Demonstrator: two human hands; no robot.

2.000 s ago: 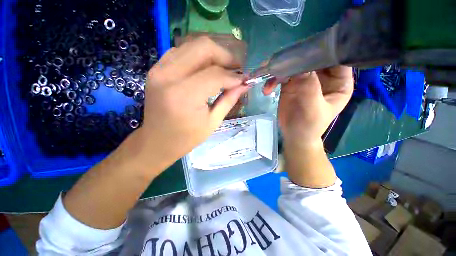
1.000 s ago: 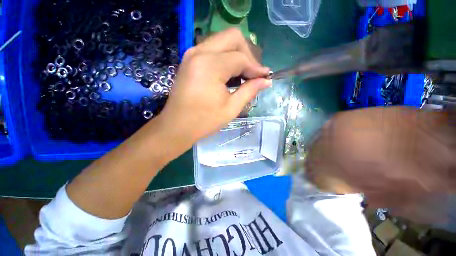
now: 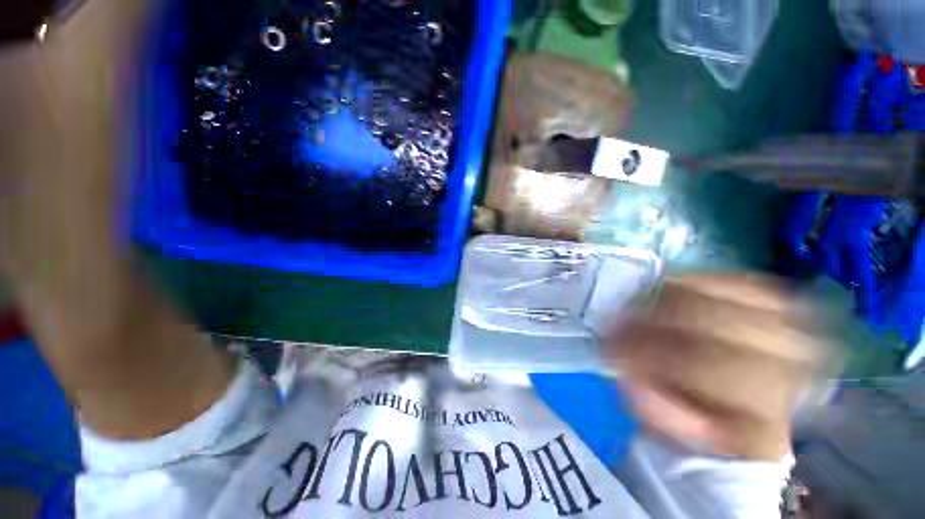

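The small bright fixture block (image 3: 630, 161) with a dark round hole lies bare on the brownish base plate (image 3: 548, 198). The dark press ram (image 3: 811, 164) points at it from the right. The clear plastic tray (image 3: 527, 340) stands nearest my body and holds a few thin pins. My right hand (image 3: 715, 355) is blurred at the tray's right edge; its fingers are bent, and I cannot tell if it holds anything. My left hand (image 3: 76, 91) is blurred at the far left, past the ring bin, and partly cut off by the picture's edge.
A large blue bin of rings (image 3: 472, 132) stands left of the base plate. The green machine foot (image 3: 606, 10) is at the top. Clear containers (image 3: 715, 28) lie at the far side. Blue bins (image 3: 872, 253) with metal items stand at the right.
My left hand has left the fixture and swung far left, uncovering the block. My right hand has come from the right to the tray's right edge. The view has shifted left.
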